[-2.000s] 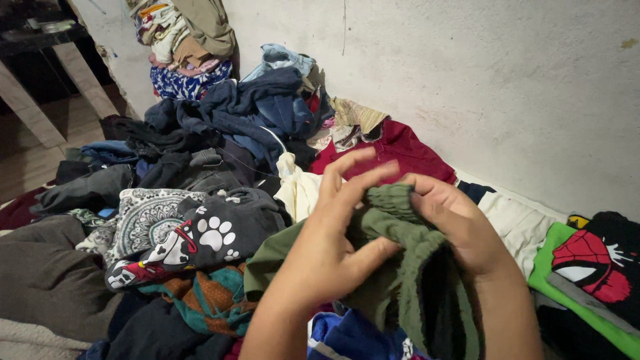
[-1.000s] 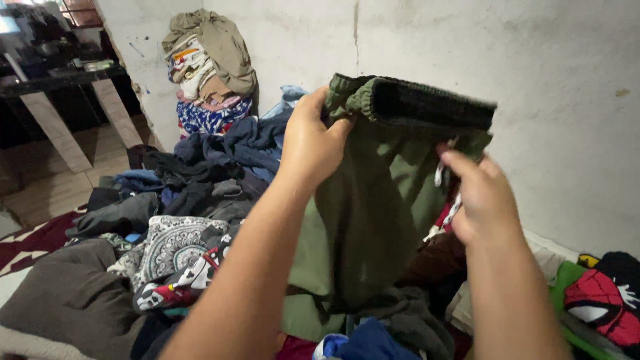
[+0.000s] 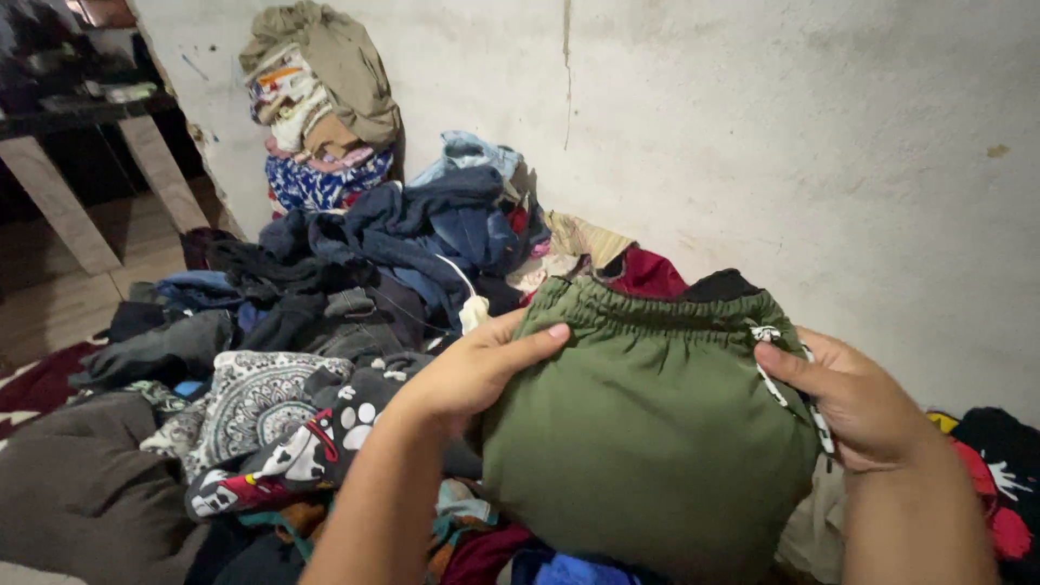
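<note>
A green garment with a gathered elastic waistband (image 3: 650, 439), probably shorts or trousers, hangs between my two hands. My left hand (image 3: 475, 370) grips it at the left end of the waistband, thumb on the near face. At the right end my right hand (image 3: 849, 398) pinches the band, its thumb beside a black-and-white drawstring (image 3: 772, 382). The waistband is spread fairly wide, and a black lining or cloth shows behind it. The garment's lower end drops out of view over the piled clothes.
Loose clothes cover the left and centre, among them a mandala-print cloth (image 3: 264, 406), a dark grey garment (image 3: 89, 479) and navy clothing (image 3: 439, 231). A tall stack (image 3: 325, 106) leans on the white wall (image 3: 772, 130). Black and red clothing (image 3: 1003, 471) lies far right.
The green garment was bunched up between my hands two seconds ago, then was raised; it is now lower, with its waistband stretched and its face turned toward me. The drawstring now shows plainly.
</note>
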